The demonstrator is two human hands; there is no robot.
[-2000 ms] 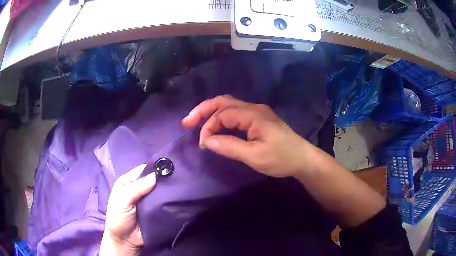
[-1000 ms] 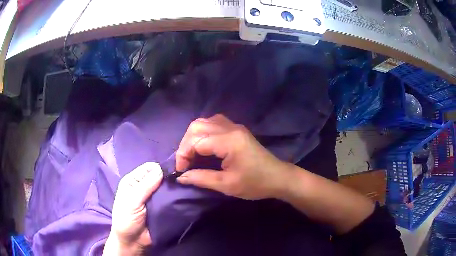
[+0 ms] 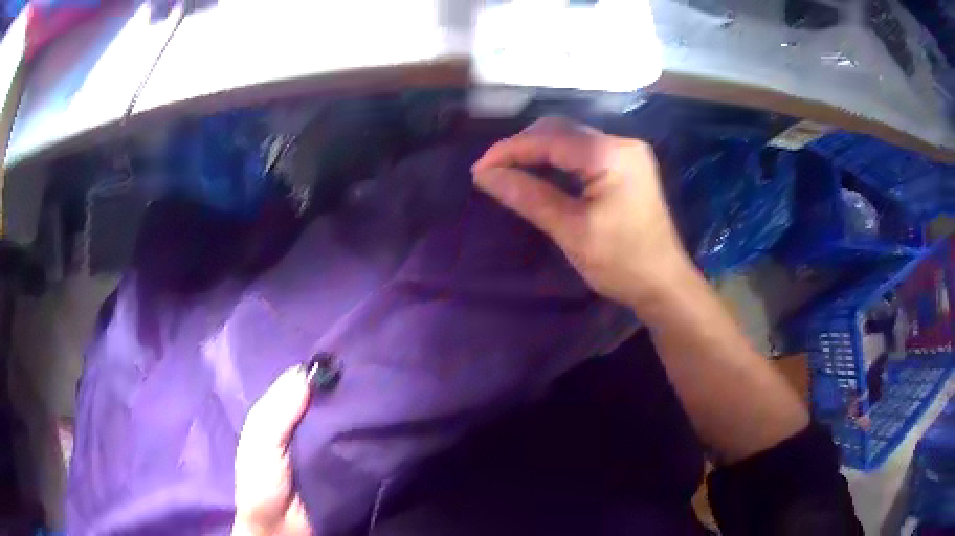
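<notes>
The dark purple garment (image 3: 450,325) lies spread over my lap below the table edge. A black round button (image 3: 325,372) shows on the cloth, slightly blurred. My left hand (image 3: 270,450) holds the garment right beside the button, its thumb next to it; the other fingers are hidden by the cloth. My right hand (image 3: 581,199) is raised up and right of the button, near the machine bed, with thumb and index fingertips pinched together. I cannot tell whether something thin, such as a thread, is between them.
The white machine bed (image 3: 565,47) juts over the wood-edged table (image 3: 314,47). Blue plastic bags (image 3: 749,199) hang below the table at right. A blue lattice crate (image 3: 859,366) stands at the right. Clear plastic lies on the table at upper right.
My right hand has moved up and right, away from the button, which shows again. My left hand stays on the garment by the button, slightly lower.
</notes>
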